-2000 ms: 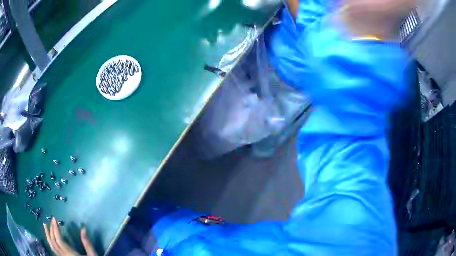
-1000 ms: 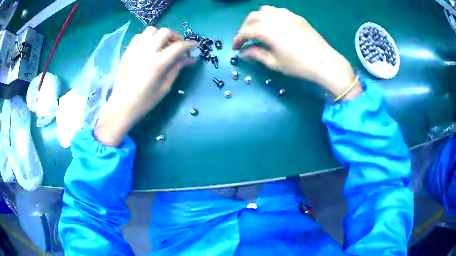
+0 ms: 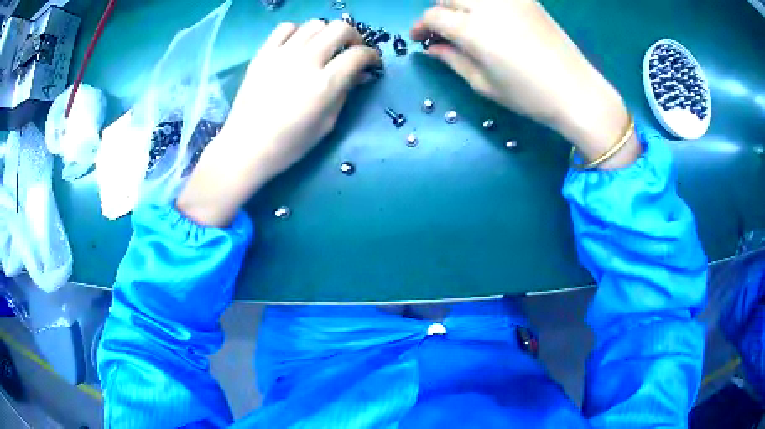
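Note:
A small pile of dark screws (image 3: 372, 35) lies on the green bench top (image 3: 419, 243) at the top centre. My left hand (image 3: 294, 105) is over the pile's left side, fingers curled down at the screws; whether it grips one is hidden. My right hand (image 3: 512, 71) is just right of the pile, thumb and forefinger pinched on a small dark screw (image 3: 430, 41). One screw (image 3: 395, 117) lies on its side below the pile. Several single screws with shiny heads (image 3: 347, 168) are scattered nearer me. A white dish (image 3: 686, 126) at the right holds many grey metal parts.
A clear plastic bag (image 3: 180, 92) with dark screws and a white paper (image 3: 120, 172) lie left of my left forearm. Farther left are a red stick (image 3: 88, 57), a white bundle (image 3: 75, 126), white wrapped material (image 3: 38, 226) and a metal box (image 3: 42, 54). Another person's blue sleeve (image 3: 745, 281) shows at right.
From one second ago, the view has shifted, so the bench items sit higher and the dish farther right. My right fingers have closed on a screw. Two seconds ago the view was turned sideways.

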